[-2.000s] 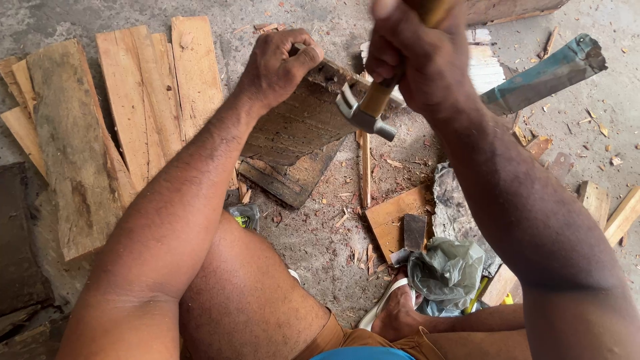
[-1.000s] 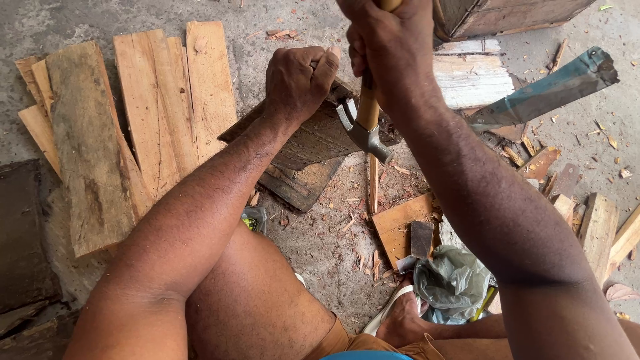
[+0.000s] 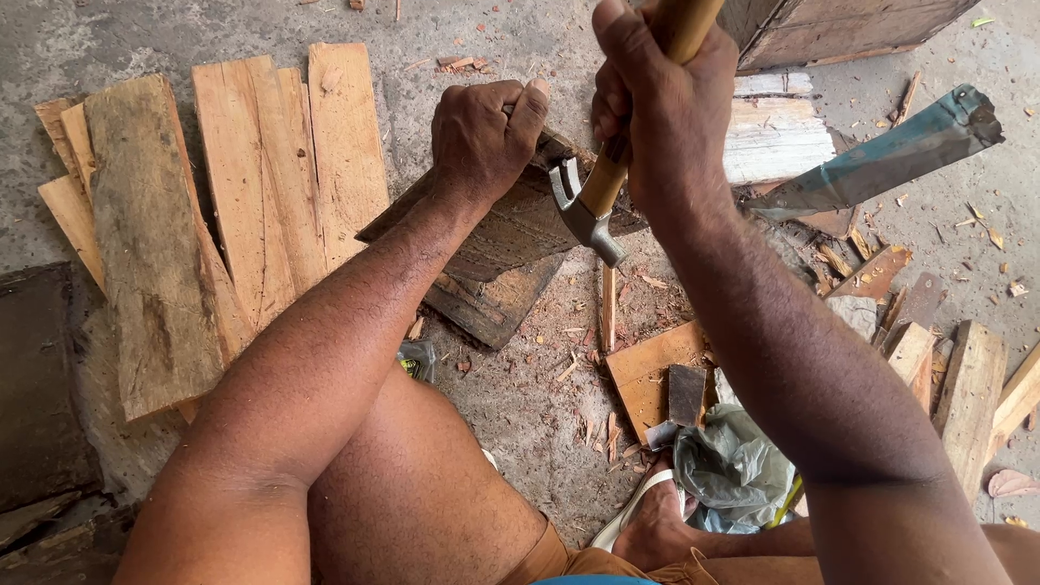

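My right hand [image 3: 670, 106] grips the wooden handle of a claw hammer [image 3: 591, 213], its steel head pointing down toward me with the claw on the left. The head overlaps the edge of a dark, weathered wooden board [image 3: 520, 227] in view; whether they touch I cannot tell. My left hand [image 3: 487, 134] is closed around the upper edge of that board, which is tilted. Beneath it lies another dark wood piece [image 3: 496, 301]. A thin wood strip [image 3: 608, 309] lies on the floor below the hammer head.
Sawn planks [image 3: 252, 179] lie at the left, a weathered plank [image 3: 150, 244] among them. A wooden box [image 3: 845, 28] stands at upper right, near a white-painted board [image 3: 776, 138] and a bluish bent sheet [image 3: 886, 162]. By my foot are a crumpled plastic bag [image 3: 731, 463] and an orange-brown panel [image 3: 654, 370].
The dark board has turned and tilted, with my left hand still on its edge. The hammer stays in my right hand, near that edge. The view has shifted slightly.
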